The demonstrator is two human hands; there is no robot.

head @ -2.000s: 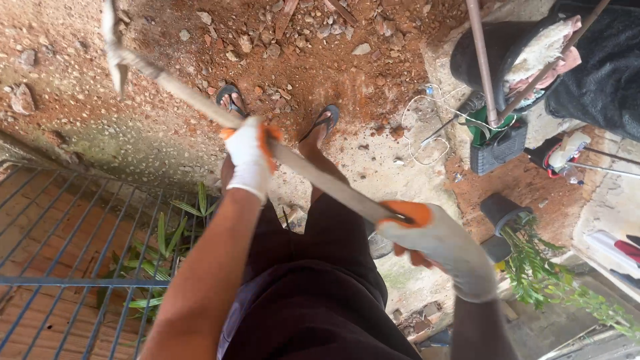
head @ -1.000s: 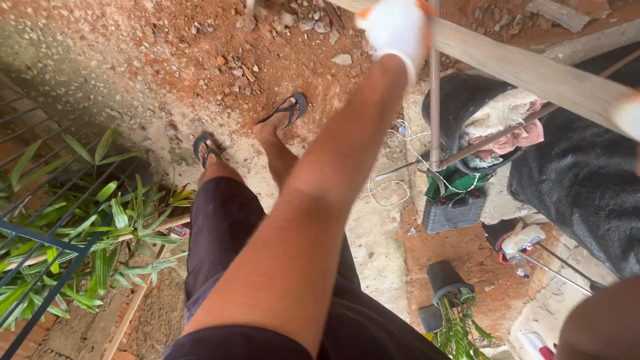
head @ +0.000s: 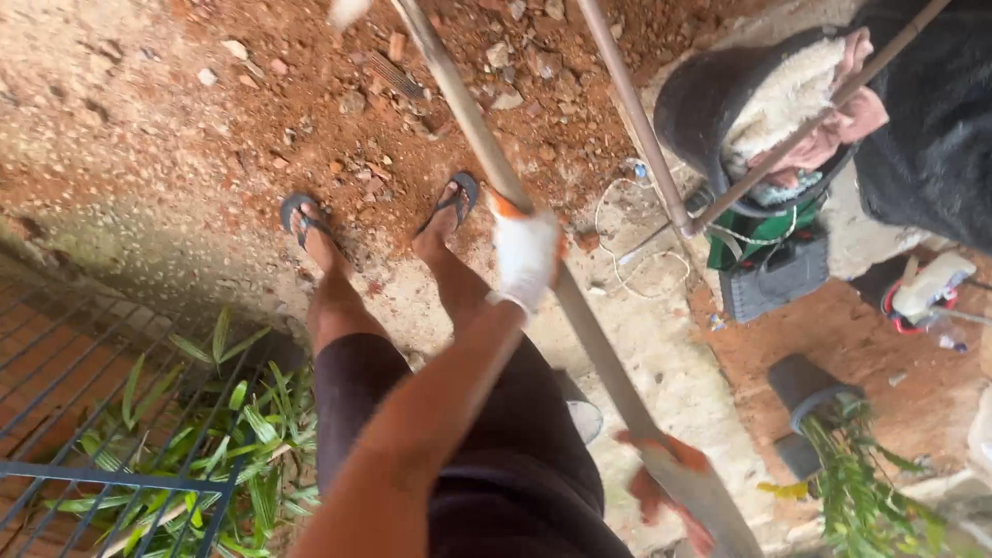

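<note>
A long wooden tool handle (head: 601, 353) slants from the top edge down to the lower right. My left hand (head: 528, 252), in a white glove with orange on it, is closed around its middle, in front of my right thigh. Lower down, my right hand (head: 670, 492), blurred and with orange glove parts showing, wraps the handle near the bottom edge. The upper end of the tool lies outside the view; a pale blurred piece (head: 349, 12) shows near the top edge, and I cannot tell if it belongs to the tool.
My feet in flip-flops stand by reddish soil with stones (head: 372, 147). Metal pipes (head: 632, 101) cross at right before a black bucket with cloths (head: 697, 116). Below are a white cord (head: 612, 256), a grey case (head: 775, 279) and a potted plant (head: 806, 387). A blue metal grille (head: 116, 475) and leaves lie left.
The handle, raised across the upper right a second ago, now slants down past my right leg. My left hand has come down and nearer my body with it. The view has shifted.
</note>
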